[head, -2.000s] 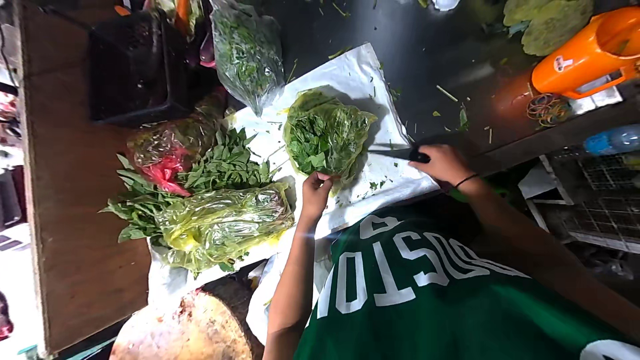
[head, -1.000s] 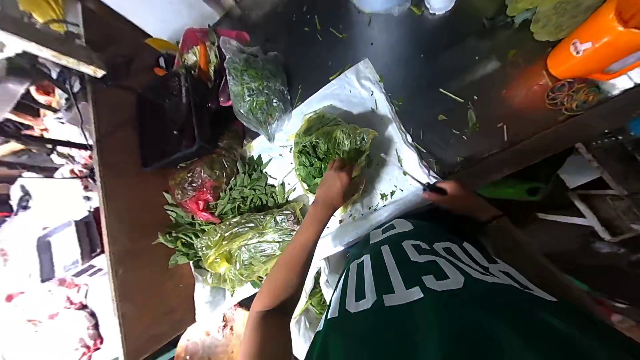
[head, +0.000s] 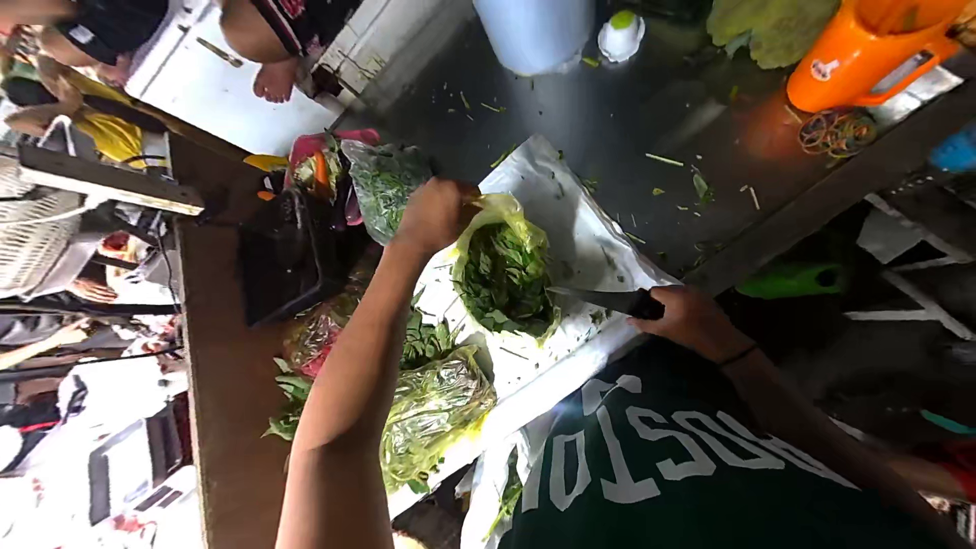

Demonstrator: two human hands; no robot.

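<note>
A yellow-tinted plastic bag (head: 543, 236) stands open on a white plastic sheet (head: 557, 183), with cut green leaves (head: 507, 278) inside. My left hand (head: 436, 217) is closed on the bag's far rim, its fingertips partly hidden. In my right hand (head: 682, 316) is a knife (head: 606, 299) with a black handle, the blade pointing left and its tip beside the bag. A clear bag of chopped greens (head: 385, 183) lies just beyond my left hand. Under my left forearm are leafy stems (head: 427, 343) and a yellow plastic bag of greens (head: 438, 396).
A black crate (head: 278, 259) stands to the left. An orange pitcher (head: 846, 69), rubber bands (head: 836, 132) and a pale blue container (head: 534, 34) are on the dark metal table (head: 648, 122). Another person's hand (head: 274, 81) rests near a white surface at the upper left.
My left hand has moved from the leaves inside the bag to its far rim. The knife, earlier at the sheet's right side, now points at the bag. The view has shifted.
</note>
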